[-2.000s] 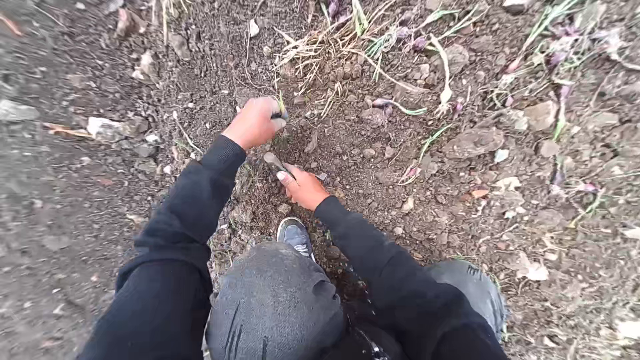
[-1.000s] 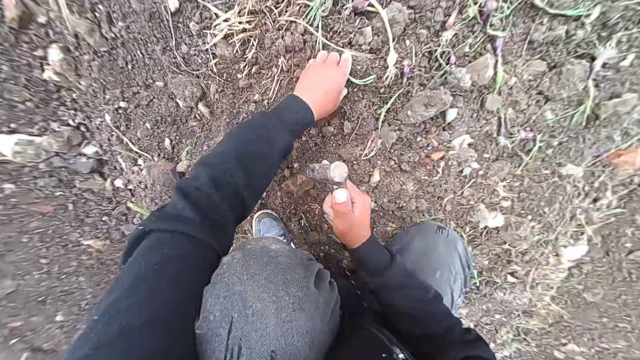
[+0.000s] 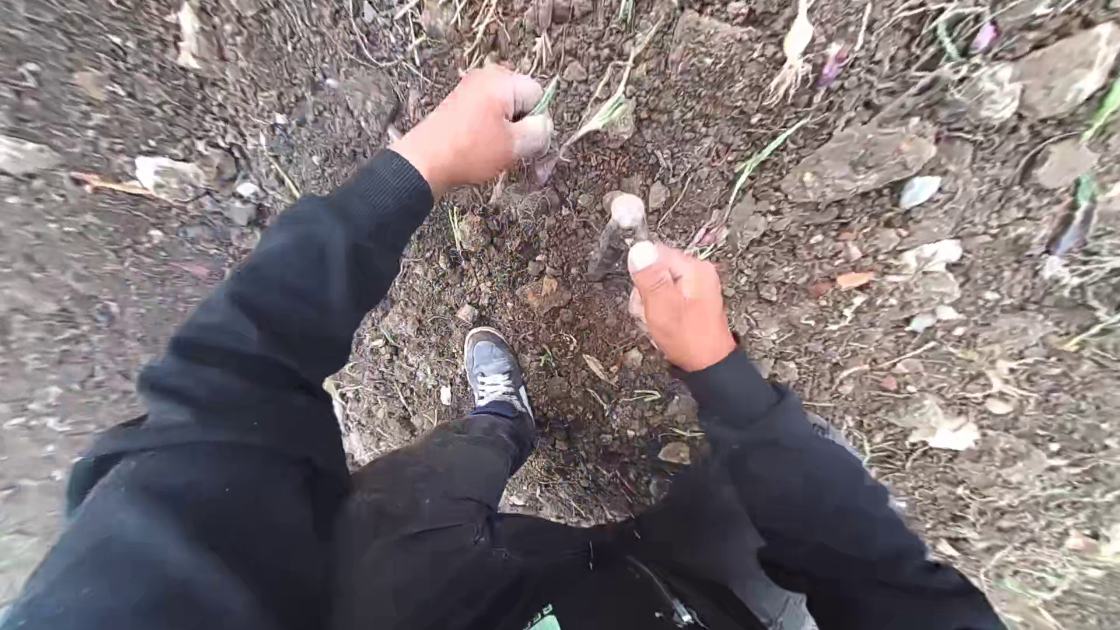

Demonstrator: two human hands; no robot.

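Note:
My left hand (image 3: 486,129), at the upper middle, pinches the green shoot of a small onion plant, with its fingers closed. Just right of those fingertips lies another pale green plant stem (image 3: 604,115) with a purplish base. My right hand (image 3: 682,302) is closed around a tool with a round-ended wooden handle (image 3: 627,212); its dark lower part is blurred, so its kind cannot be told. A thin onion plant (image 3: 710,232) with a reddish bulb lies close above my right hand's knuckles.
Stony soil surrounds both hands. A large flat stone (image 3: 862,162) and a pale rock (image 3: 1069,70) lie to the right, near an uprooted onion (image 3: 798,42) with roots. My shoe (image 3: 495,372) rests on the soil below the hands. A whitish stone (image 3: 168,175) is at the left.
My left hand, reaching over bare soil a second ago, now has a green shoot between its fingers. My right hand still holds the tool. The view has shifted, and more of my leg shows.

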